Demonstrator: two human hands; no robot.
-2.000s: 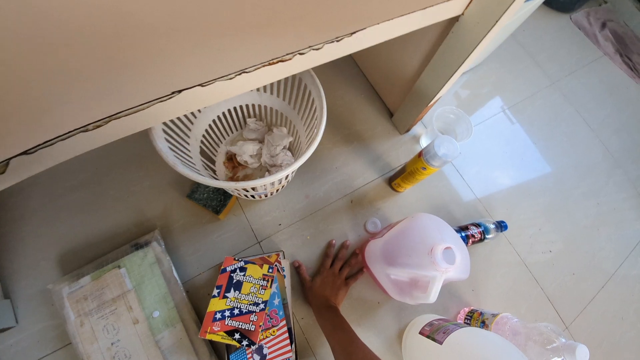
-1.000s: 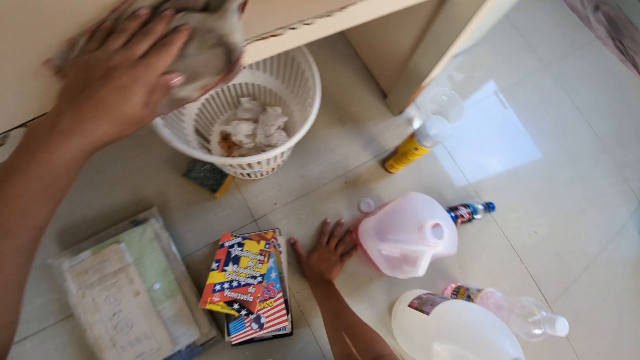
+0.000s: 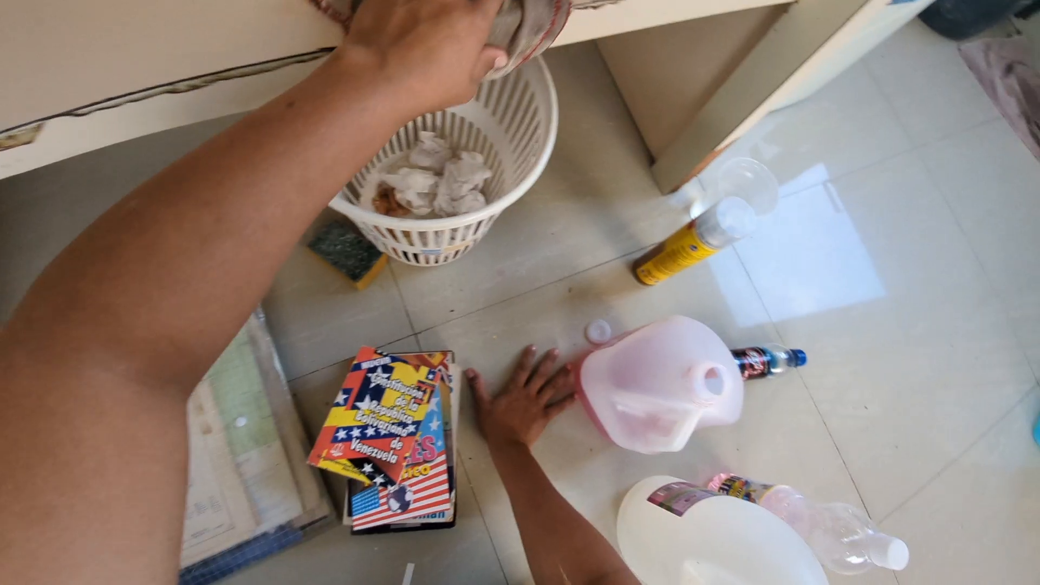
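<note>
My left hand (image 3: pixel 426 49) presses a grey-brown cloth with a red-stitched edge (image 3: pixel 532 32) against the worn edge of a cream piece of furniture (image 3: pixel 203 36); its fingertips run off the top of the frame. My right hand (image 3: pixel 524 402) rests palm down on the tiled floor with its fingers spread, holding nothing. It lies between a stack of booklets (image 3: pixel 398 439) and a pinkish plastic jug (image 3: pixel 642 382), whose mouth is uncapped. A small cap (image 3: pixel 598 331) lies by the jug. Under my left forearm stands a white slatted basket (image 3: pixel 520 183) with crumpled paper (image 3: pixel 463 179) inside.
A green and yellow sponge (image 3: pixel 349 253) lies beside the basket. Right of it are a yellow spray can (image 3: pixel 676 253), a clear cup (image 3: pixel 747 183), a blue-capped bottle (image 3: pixel 760 362), a large whitish jug (image 3: pixel 715 536) and a clear bottle (image 3: pixel 841 532). Bagged papers (image 3: pixel 236 455) lie at left.
My left hand, out of view in the oldest frame, came in with the cloth at the top left and has moved right along the furniture. My right hand stays on the floor.
</note>
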